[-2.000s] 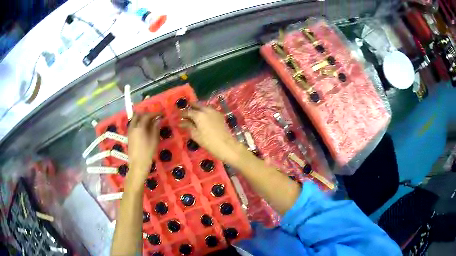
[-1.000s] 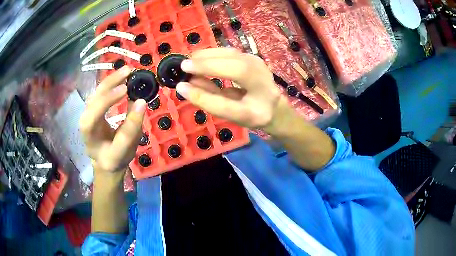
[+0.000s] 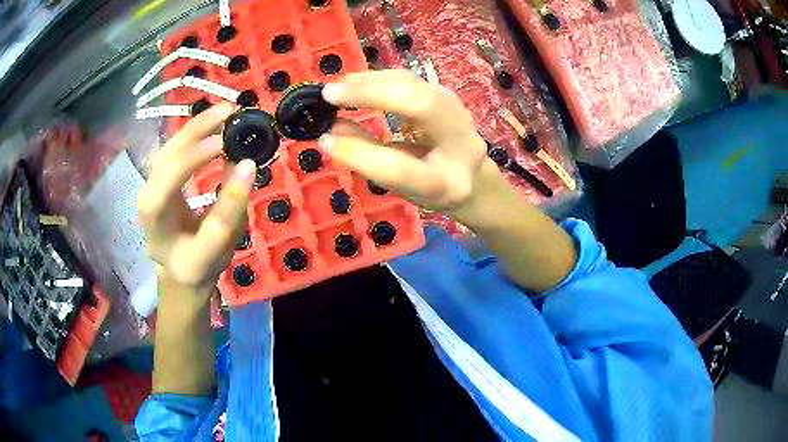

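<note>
My left hand point(image 3: 192, 194) holds a round black watch head point(image 3: 251, 138) between thumb and fingers. My right hand point(image 3: 406, 142) holds a second watch head point(image 3: 306, 112) by its right edge. Both are raised close to me above the red parts tray point(image 3: 321, 280), side by side with rims touching or nearly so. Their dark sides face me. The tray's square pockets hold several more watch heads, such as one near the front edge point(image 3: 295, 259). White paper label strips point(image 3: 204, 55) stick out at the tray's left side. My hands hide part of the tray.
Film-covered red trays lie at right, one with strapped watches point(image 3: 504, 78), another farther right point(image 3: 605, 86). A black parts tray point(image 3: 34, 268) is at far left, beside a paper sheet point(image 3: 121, 216). A white round object point(image 3: 698, 24) is at upper right. A black chair point(image 3: 644, 203) stands on the blue floor.
Both hands have come up from the tray's far pockets, each now with a watch head. The view has tilted down. Over the last second the hands and watch heads have barely shifted.
</note>
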